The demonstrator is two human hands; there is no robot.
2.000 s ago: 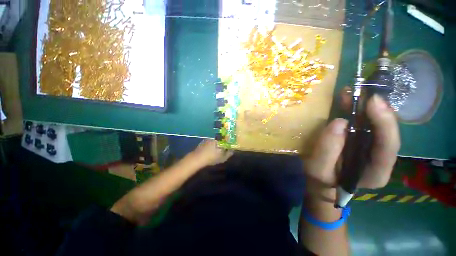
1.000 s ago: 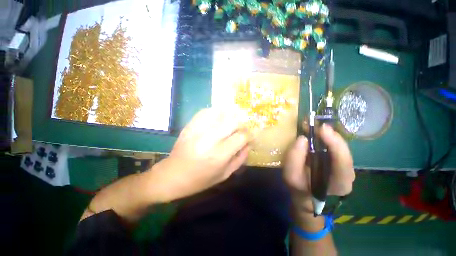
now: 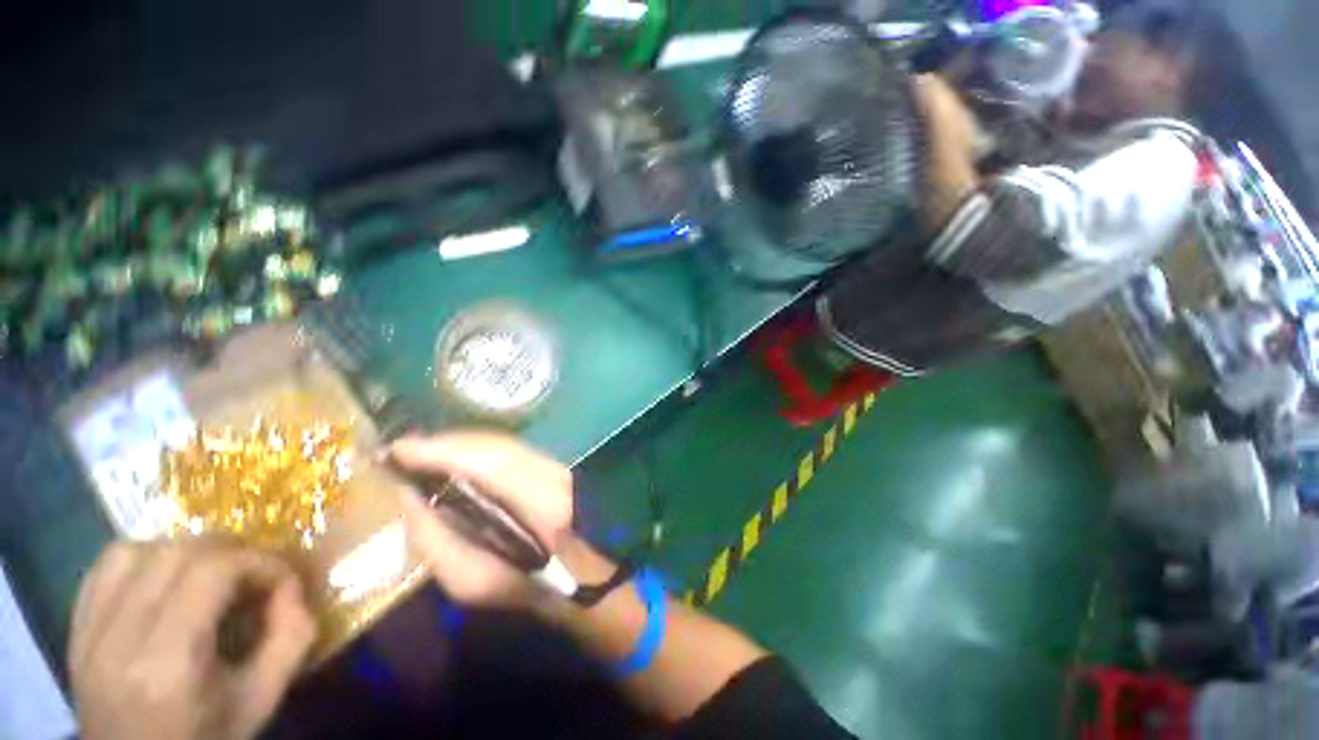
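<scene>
My right hand [image 3: 485, 513] is closed around the dark handle of the soldering iron [image 3: 492, 523], whose pale rear end points down right; its tip is blurred near the board's right side. My left hand [image 3: 181, 629] is at the lower left, over the near left edge of the tan work board [image 3: 383, 578], fingers curled; whether it holds anything is hidden. A loose pile of gold-orange strips [image 3: 268, 477] lies on the board, just beyond my left hand.
A round tub [image 3: 496, 362] with silver bits stands right of the board. A heap of green pieces [image 3: 174, 260] lies behind it. A black fan [image 3: 817, 145] stands farther along the bench. Another person's arm [image 3: 1013, 239] reaches toward it. Yellow-black tape [image 3: 788, 499] marks the green floor.
The view has swung to the right, bringing the fan and another person into view; the strip tray has left it. My left hand has moved off the strip pile toward the near edge.
</scene>
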